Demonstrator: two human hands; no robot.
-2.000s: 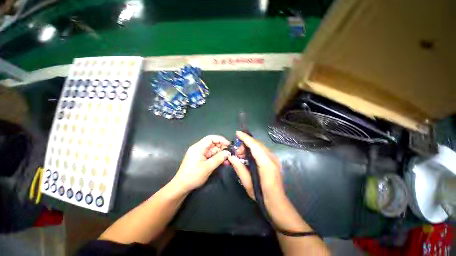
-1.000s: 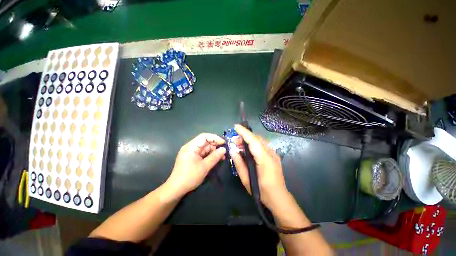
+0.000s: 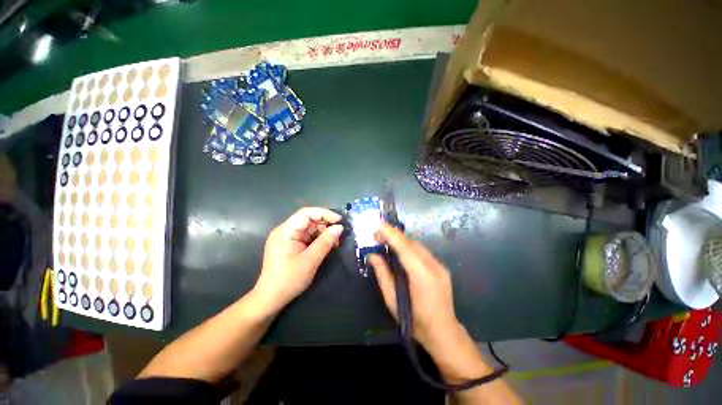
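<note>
A blue circuit board with a silvery white middle (image 3: 367, 224) is held upright in view by the fingertips of my right hand (image 3: 421, 289). The same hand holds the black soldering iron (image 3: 402, 297), its cord looping over the wrist; its tip is blurred. My left hand (image 3: 293, 253) is left of the board, thumb and fingers pinched on a small dark part (image 3: 341, 220) near the board's upper left corner. The part is too small to identify, and I cannot tell if it touches the board.
A white tray (image 3: 119, 186) with rows of tan circles and black rings lies left. A heap of blue boards (image 3: 241, 119) lies behind my left hand. A black fan (image 3: 518, 150) under a brown box (image 3: 586, 71) stands right. A greenish pot (image 3: 617, 265) and white item (image 3: 687, 261) are far right.
The board in my right hand now shows its silvery face more fully. My left hand has drawn slightly left, away from the board. The view has shifted a little.
</note>
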